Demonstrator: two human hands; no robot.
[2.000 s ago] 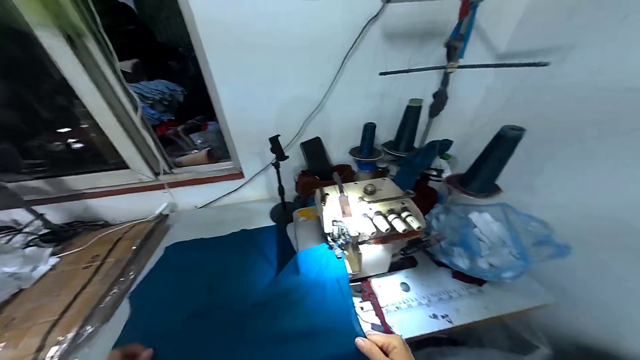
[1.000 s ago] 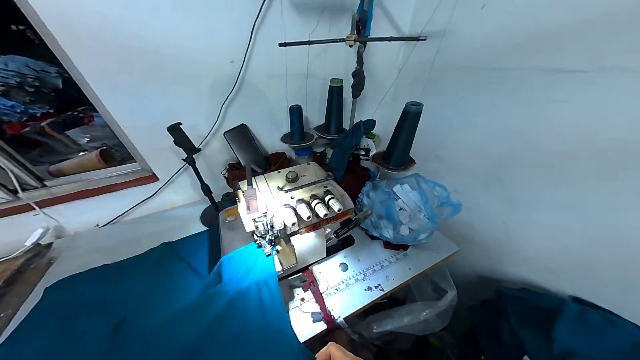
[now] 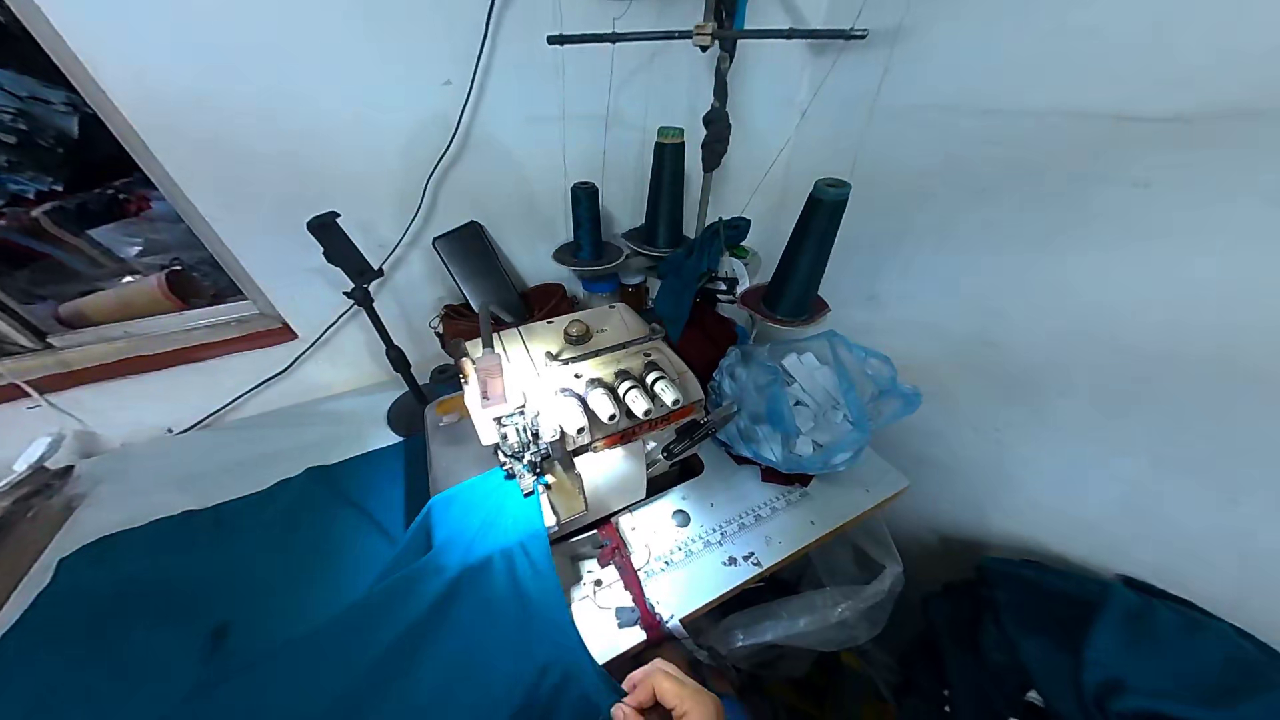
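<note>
Teal fabric [image 3: 330, 590] spreads over the table at the lower left, and its edge runs up to the needle and presser foot area of an overlock sewing machine [image 3: 590, 370]. At the bottom edge of the view, my right hand [image 3: 668, 692] pinches the right edge of the fabric between thumb and fingers. The machine's lamp lights the cloth near the needle. My left hand is outside the view. A strip of red fabric [image 3: 630, 580] lies across the machine table, right of the teal cloth.
Thread cones [image 3: 812, 250] stand behind the machine. A blue plastic bag [image 3: 820, 400] of white pieces sits on the table [image 3: 740, 520]. A phone holder stand [image 3: 375, 310] and a smartphone [image 3: 480, 270] stand behind left. Dark teal cloth [image 3: 1130, 640] is piled at lower right.
The view has swung to the right. My left hand, seen at the lower left two seconds ago, is out of view now. My right hand still holds the cloth's edge.
</note>
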